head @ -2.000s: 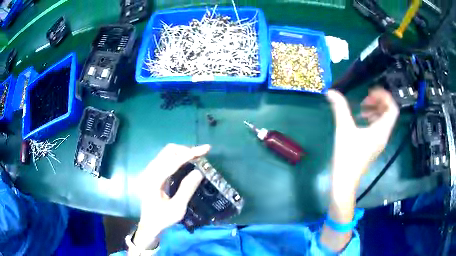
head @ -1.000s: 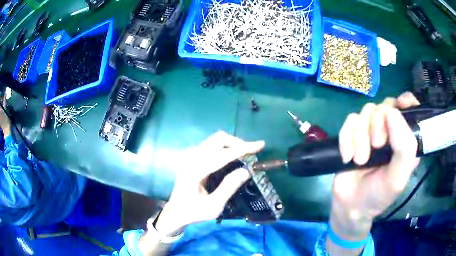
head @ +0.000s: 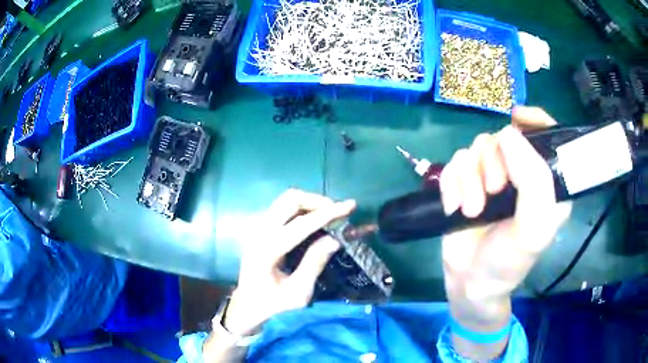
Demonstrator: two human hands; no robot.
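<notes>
My left hand [head: 288, 259] grips a black housing [head: 348, 273], tilted on its side near the front edge of the bench, with its metallic edge facing right. My right hand [head: 504, 205] is wrapped around a thick black electric screwdriver [head: 419, 213] with a white label. Its copper-coloured bit points left and meets the housing's upper edge by my left fingertips; the exact contact point is hard to see. A dark red bottle [head: 429, 170] with a pale collar and thin tip lies behind the screwdriver, partly hidden by my right hand.
A large blue bin [head: 334, 81] holds white leads, beside a bin of brass pieces [head: 474, 71]. Black rings [head: 302, 108] and a small dark fitting [head: 347, 141] lie below. Housings [head: 170, 166] stand at left and right. A cable [head: 582, 244] runs at right. A neighbour's blue sleeve [head: 50, 262] is at left.
My right hand, empty two seconds ago, has taken hold of the screwdriver and brought it to the housing. Over the last second, the bit stays at the housing's edge while the view shifts slightly.
</notes>
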